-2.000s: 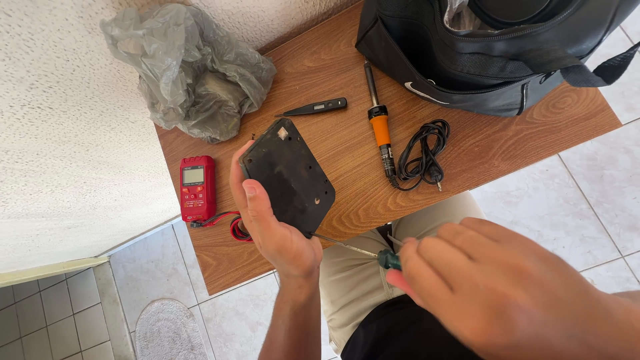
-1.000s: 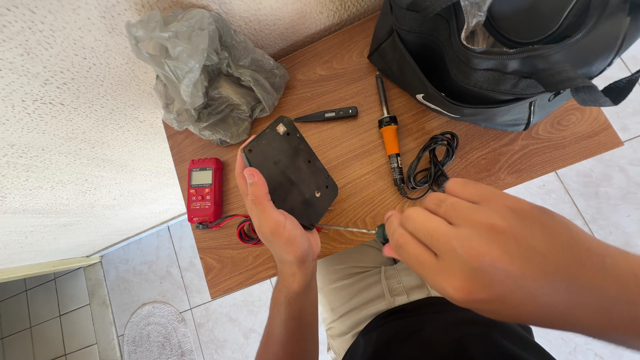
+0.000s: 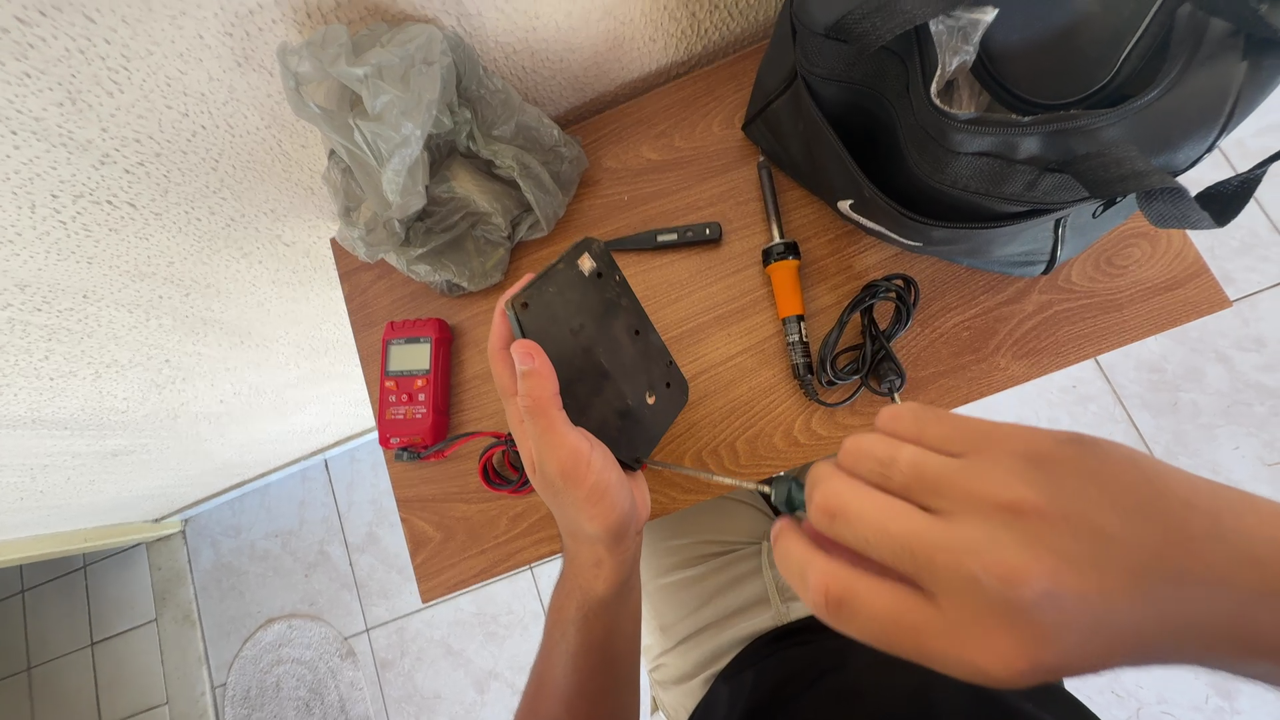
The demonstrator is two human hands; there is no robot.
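My left hand (image 3: 570, 450) holds a flat black plastic housing (image 3: 600, 350) with angled corners, tilted above the table's near side. Small holes run along the housing's edge. My right hand (image 3: 930, 540) is closed around the dark green handle of a screwdriver (image 3: 715, 478). The shaft points left, and its tip meets the housing's lower corner beside my left palm; the exact contact point is too small to tell. Behind the housing lies a black voltage tester pen (image 3: 665, 237). A red digital multimeter (image 3: 415, 383) with coiled red and black leads (image 3: 505, 468) lies left of my left hand.
An orange and black soldering iron (image 3: 785, 285) with a coiled black cord (image 3: 865, 335) lies on the wooden table (image 3: 480, 560). A crumpled grey plastic bag (image 3: 430, 150) stands at the back left, against the textured wall. An open black Nike bag (image 3: 960, 180) fills the back right.
My right hand has shifted and turned around the screwdriver handle. My left hand keeps holding the housing, its holed face toward the camera throughout.
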